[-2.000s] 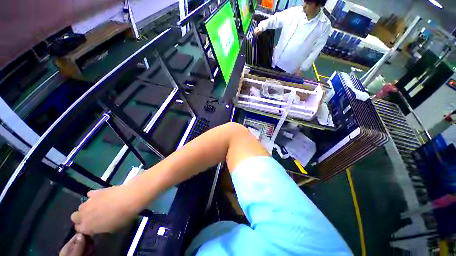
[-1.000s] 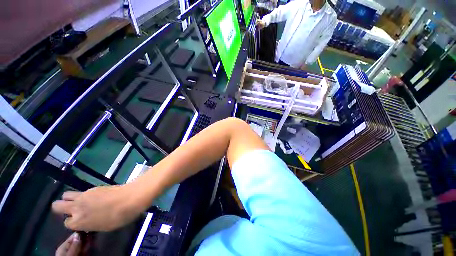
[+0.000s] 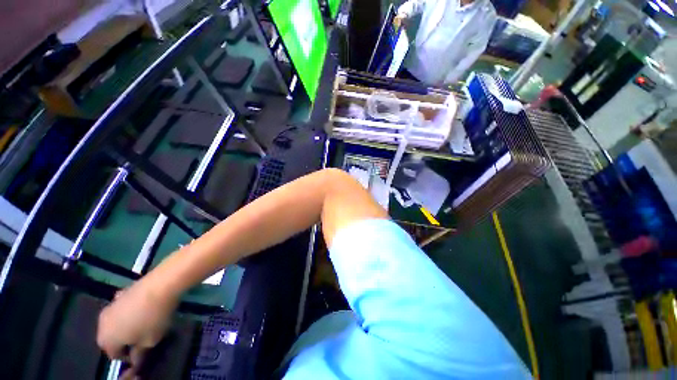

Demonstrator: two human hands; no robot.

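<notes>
A long black rear cover (image 3: pixel 271 286) with vent holes and a small white label lies along the line in front of me. My right arm, in a light blue sleeve, reaches across it. My right hand (image 3: pixel 137 323) is at the lower left with fingers curled down, beyond the cover's far side. It is blurred, and I cannot tell whether it holds anything. Just below it, a small skin-coloured bit may be a fingertip of my left hand, which is otherwise hidden or cut off. A set with a bright green screen (image 3: pixel 299 43) stands farther up the line.
A parts cart holds a white-framed tray (image 3: pixel 393 139) with clear bags, then papers and a yellow marker (image 3: pixel 429 216). Upright flattened cartons (image 3: pixel 497 159) stand beside it. A person in white (image 3: pixel 449 41) stands behind the cart. A roller conveyor (image 3: pixel 568 145) runs at right.
The view has shifted, so the cart and green screen sit farther left. My right hand's fingers, extended a second ago, are now curled downward. The person in white now has a hand at a dark panel.
</notes>
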